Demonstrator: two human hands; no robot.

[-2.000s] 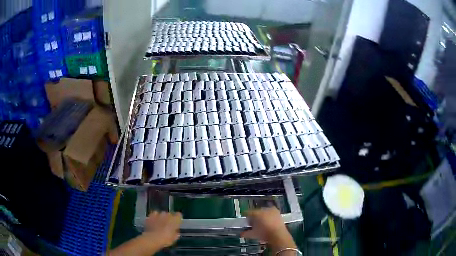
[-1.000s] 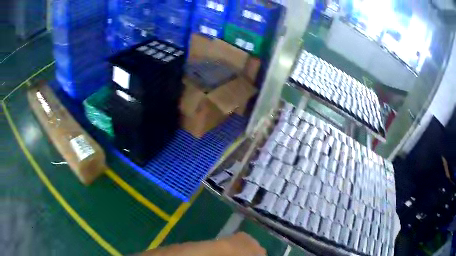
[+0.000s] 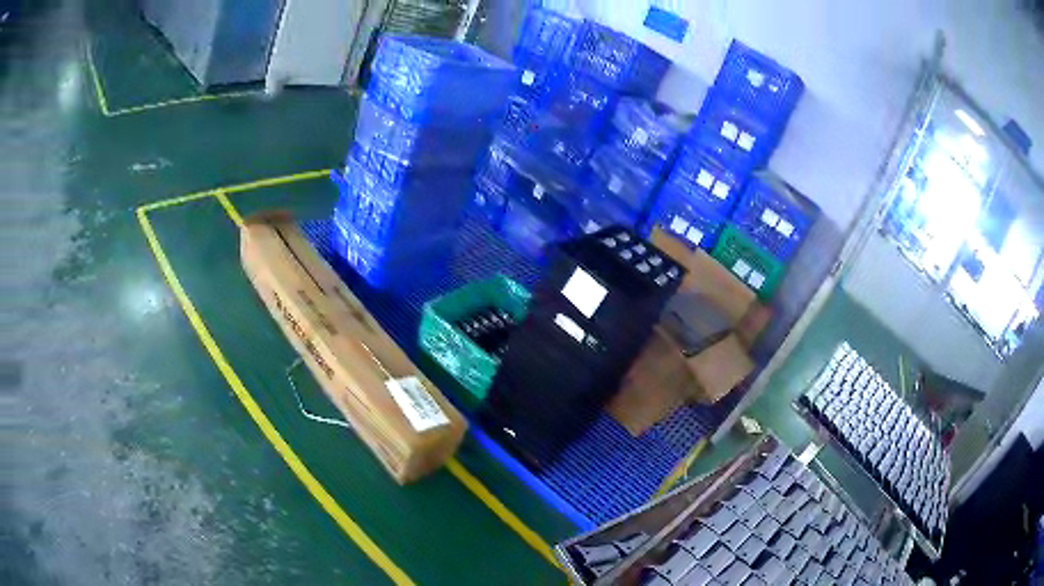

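Grey housings (image 3: 778, 521) overlap in rows on a tray at the bottom right, cut off by the picture's edge. The tray's rim (image 3: 658, 509) shows along its upper left side, with a few dark pieces beside the rows. A second tray of housings (image 3: 879, 433) stands behind it to the right, on a metal frame. Neither my left hand nor my right hand is in view.
Stacked blue crates (image 3: 412, 160) and a green crate (image 3: 458, 332) stand on a blue lattice platform (image 3: 618, 469). Beside them are a black crate stack (image 3: 584, 332) and an open cardboard box (image 3: 658, 383). A long carton (image 3: 343, 343) lies along the yellow floor line.
The view has swung left, so the trays now sit at the lower right and more floor and crates show. My hands were on the trolley's end bar; both are now out of view.
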